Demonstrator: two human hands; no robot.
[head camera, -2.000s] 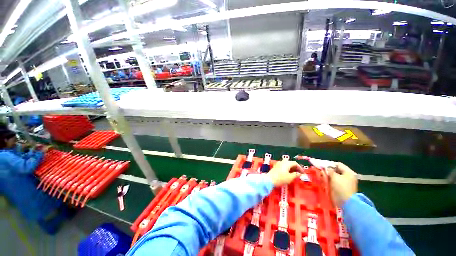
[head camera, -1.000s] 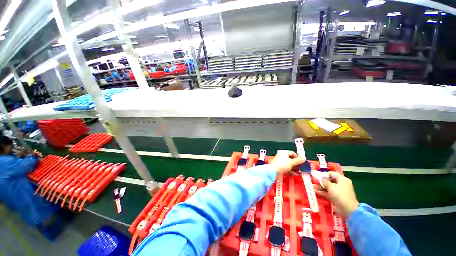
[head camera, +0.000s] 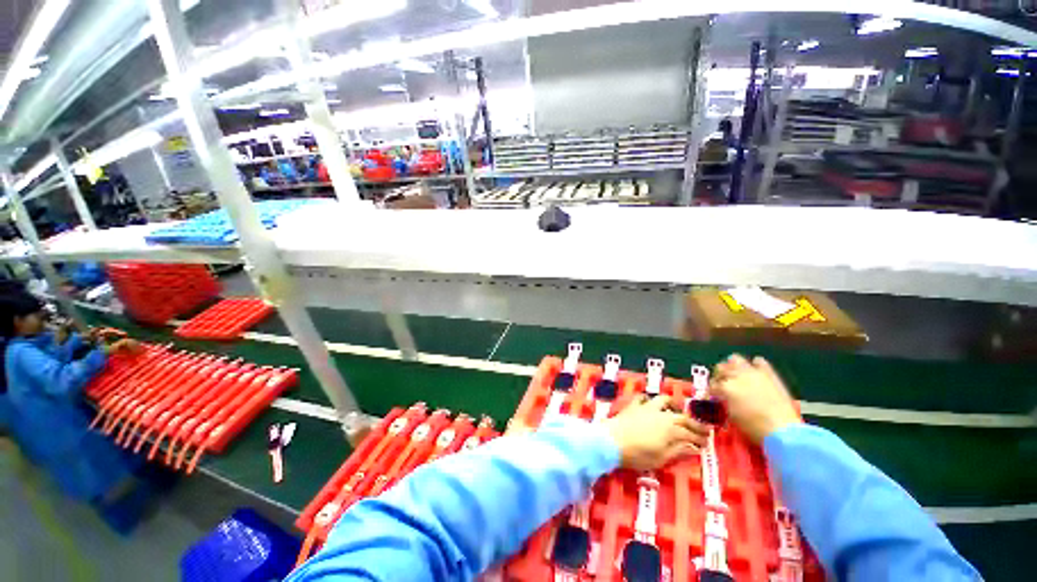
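Observation:
A red tray (head camera: 608, 468) in front of me holds several smartwatches with pale pink straps in two rows, dark faces up. My left hand (head camera: 656, 432) is low over the middle of the tray beside the back-row watch (head camera: 706, 410); its fingertips are near that watch's strap. My right hand (head camera: 753, 392) is at the same watch from the right, fingers bent over its upper edge. Both hands touch or nearly touch the watch; a firm grip cannot be made out. A second red tray (head camera: 370, 464) with watches lies to the left, partly behind my left sleeve.
A single watch with a white tag (head camera: 276, 451) lies on the green surface. A person in blue (head camera: 51, 381) works at another red tray (head camera: 193, 398) further left. A white post (head camera: 273, 284) and white shelf (head camera: 637, 241) stand ahead. A cardboard box (head camera: 773, 318) and blue stool (head camera: 241, 554) also show.
The watch, raised and tilted between my hands a second ago, now lies in the back row. My left hand has moved down and my right hand up onto the watch's edge.

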